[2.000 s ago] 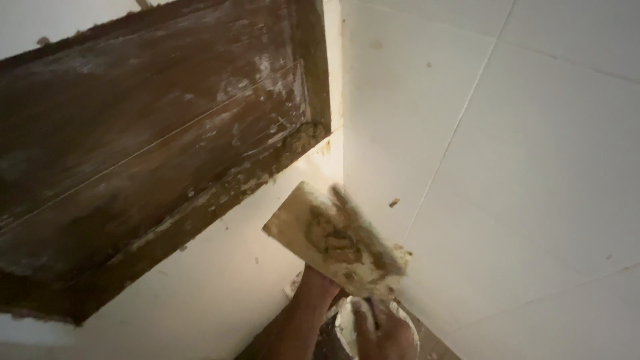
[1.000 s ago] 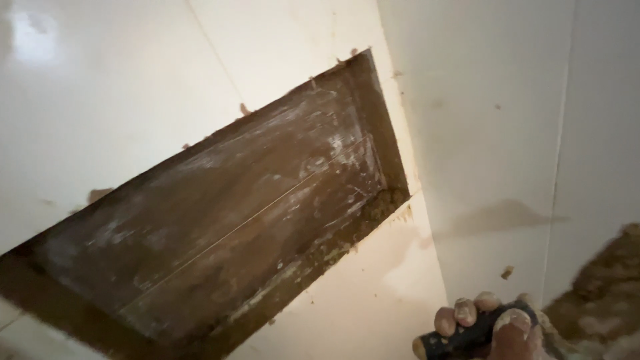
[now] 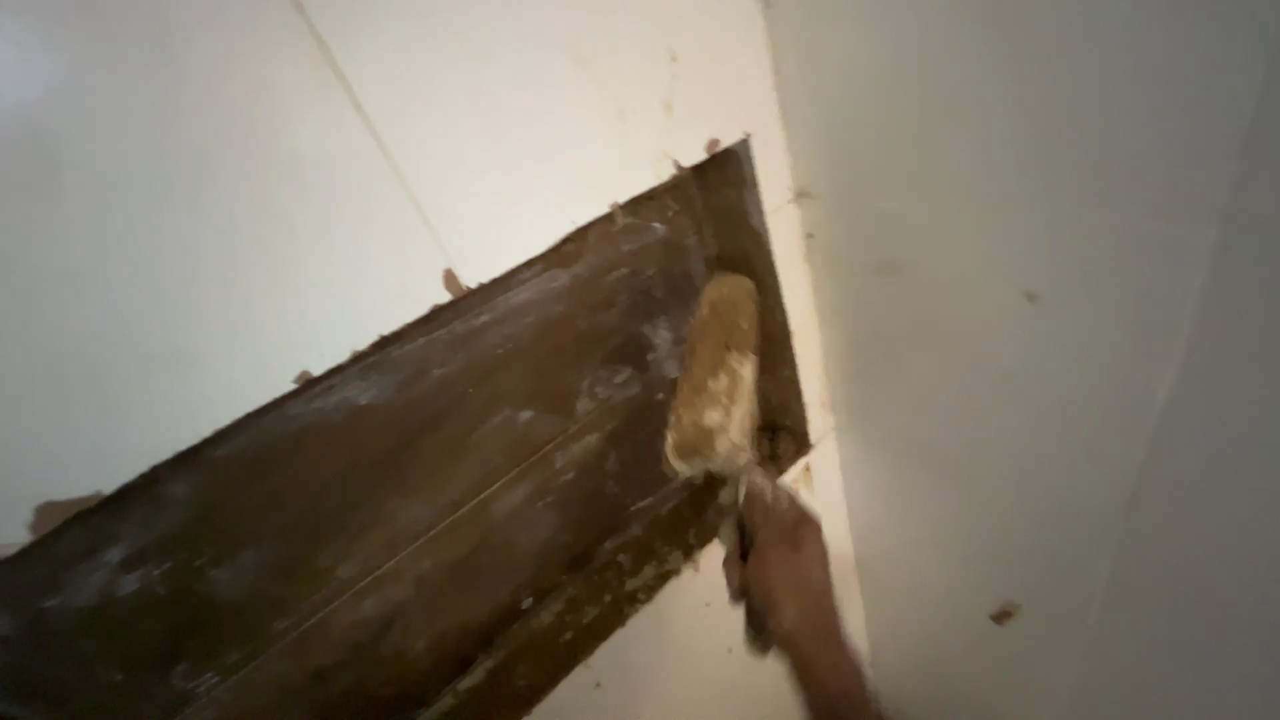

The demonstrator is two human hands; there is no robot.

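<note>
My right hand (image 3: 785, 560) grips the dark handle of a plastering trowel (image 3: 720, 375), raised from the lower right. The blade, coated with light brown, wet-looking plaster or mortar, is over the right end of a brown recessed panel (image 3: 400, 510), just inside its edge. Motion blur hides the fingers' detail, and whether the blade touches the surface is hard to tell. Whitish smears mark the panel, and a thin straight line runs along it. My left hand is out of view.
A pale tiled or panelled wall (image 3: 540, 110) surrounds the recess. Close on the right, another pale wall (image 3: 1000, 400) meets it at a corner. Small brown spacers or chips (image 3: 454, 284) sit along the recess's upper edge, and a brown fleck (image 3: 1004, 612) sticks to the right wall.
Two seconds ago the trowel was below the recess, with both hands near it. Now its coated blade is up over the recess's right end, and only one hand shows.
</note>
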